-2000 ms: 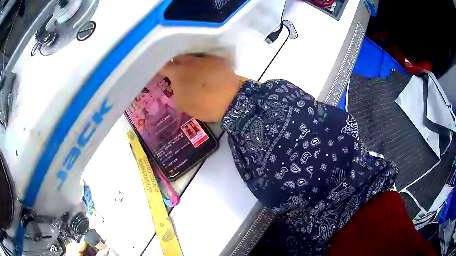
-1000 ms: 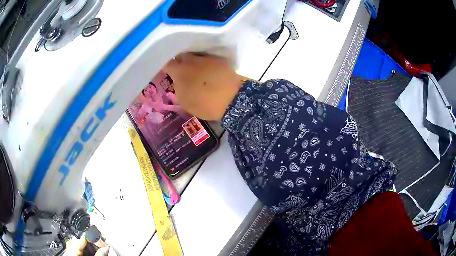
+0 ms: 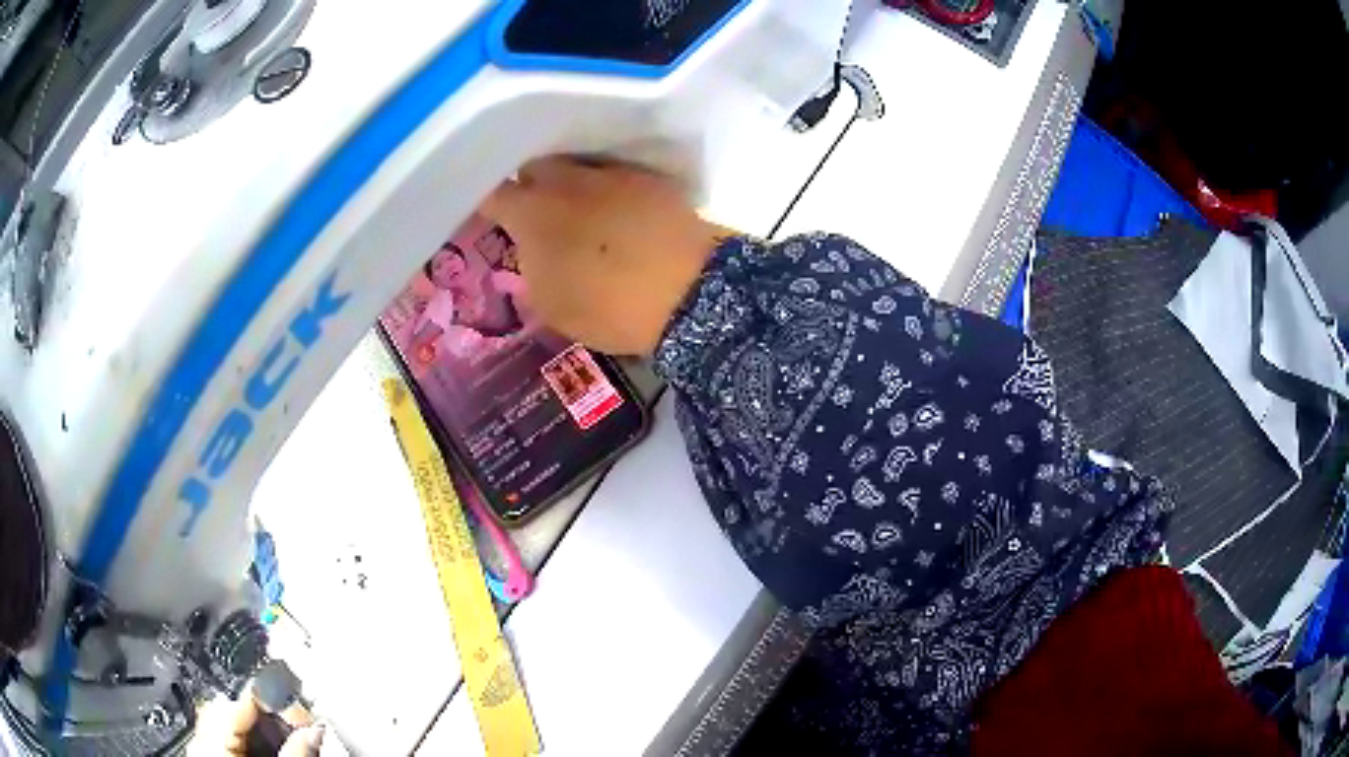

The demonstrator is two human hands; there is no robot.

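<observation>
My right hand [image 3: 604, 255], in a dark blue paisley sleeve, reaches under the machine arm over the top end of a smartphone [image 3: 511, 392] with a lit pink screen. Its fingers are hidden behind the machine arm, so I cannot tell its grip. Part of my left hand [image 3: 255, 728] shows at the bottom left edge, at a dark round-ended piece [image 3: 277, 685] below the needle area; the rest is cut off and its hold is unclear. The phone lies on the white bed, beside a yellow strip [image 3: 459, 577] and a pink handle [image 3: 508, 567].
The white machine arm [image 3: 222, 355] with a blue stripe crosses the left side. The needle area [image 3: 222, 643] is at lower left. A cable end [image 3: 811, 108] lies at the top. Grey striped pieces [image 3: 1139, 370] with white parts hang at right over blue material [image 3: 1110, 178].
The camera view has shifted slightly. The picture on the phone screen has changed. My right hand stays at the phone, and my left fingertips stay near the needle area.
</observation>
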